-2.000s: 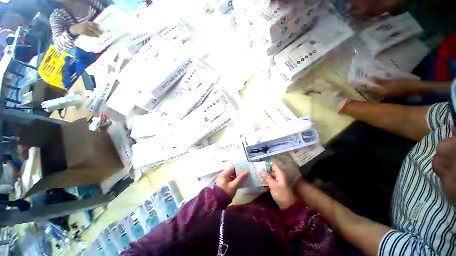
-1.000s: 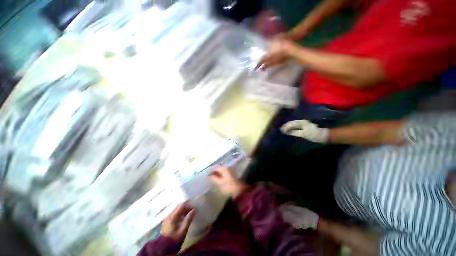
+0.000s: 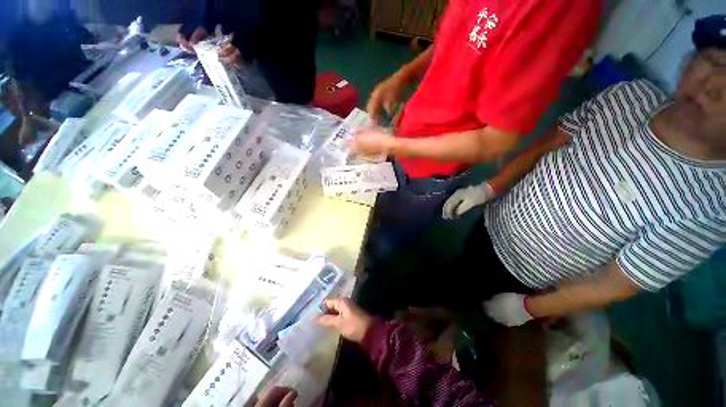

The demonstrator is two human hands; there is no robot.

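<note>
My right hand (image 3: 348, 319) is at the table's near edge, with its fingertips at a pale, blurred flat piece (image 3: 306, 338). I cannot tell if it grips this piece. My left hand (image 3: 279, 397) is at the bottom edge, mostly cut off, and its grip is hidden. A clear blister tray (image 3: 310, 292) with dark contents lies just beyond my right hand, tilted along the table. A white retail carton (image 3: 227, 381) lies left of my left hand.
Bagged cartons (image 3: 119, 326) fill the near left. Stacked carton bundles (image 3: 211, 151) stand farther back. A worker in red (image 3: 493, 79) handles cartons at the right edge. A striped-shirt worker with white gloves (image 3: 470, 199) is at the right. The yellow tabletop (image 3: 330, 230) ends beside them.
The view has swung right, showing more of the two workers. The teal-edged piece held between both my hands two seconds ago is no longer clearly seen. My hands are now apart, the left near the bottom edge.
</note>
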